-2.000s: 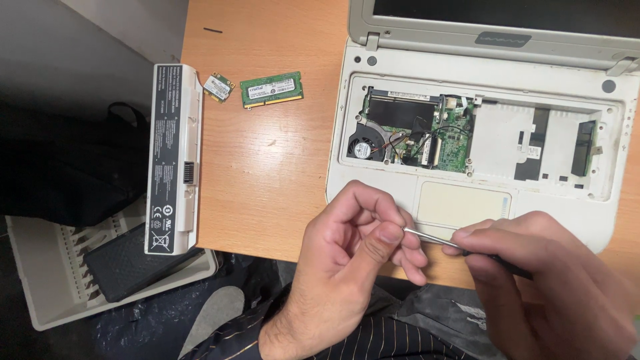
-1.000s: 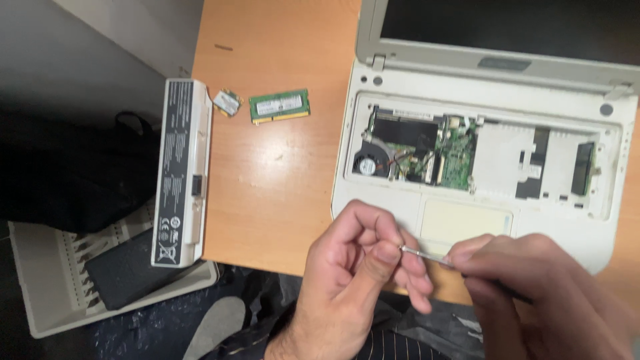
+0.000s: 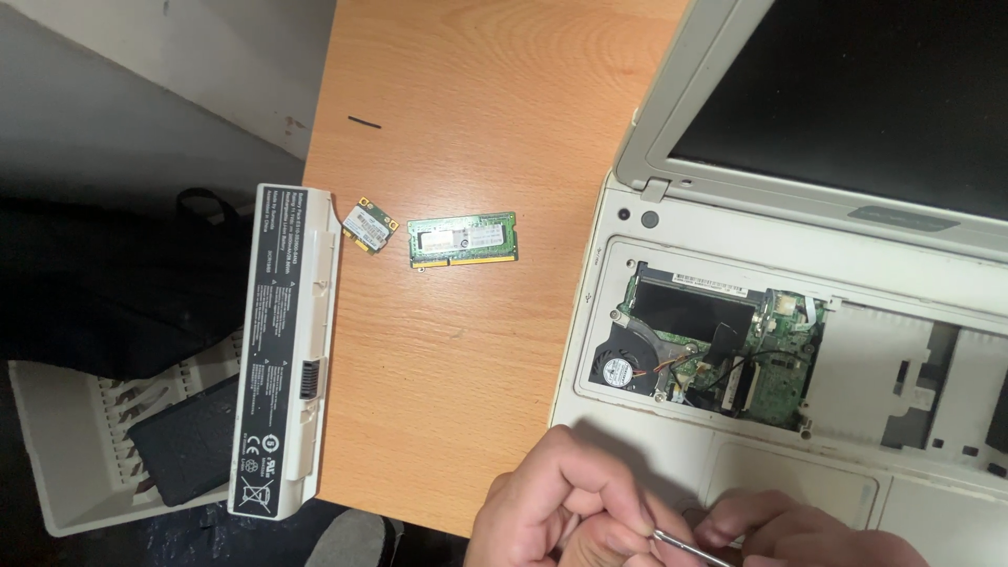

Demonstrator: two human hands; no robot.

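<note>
At the bottom centre, the fingertips of my left hand (image 3: 579, 504) pinch the tip of a thin metal screwdriver shaft (image 3: 687, 547). My right hand (image 3: 811, 531) grips the tool from the right, its handle mostly hidden by the fingers and the frame edge. Both hands are over the front edge of an open white laptop (image 3: 646, 449). Its keyboard opening shows a cooling fan (image 3: 626, 362), a green circuit board (image 3: 776, 394) and thin cables. Whether a screw sits between my left fingertips cannot be told.
A white laptop battery (image 3: 287, 354) lies along the wooden table's left edge. Beside it are a small wireless card (image 3: 370, 226), a green memory module (image 3: 463, 240) and a short dark strip (image 3: 365, 122). A light plastic crate (image 3: 47, 449) holding a dark flat object (image 3: 189, 441) stands below, left.
The view has shifted, so the laptop and hands sit lower and farther right in it. Both hands still hold the screwdriver between them.
</note>
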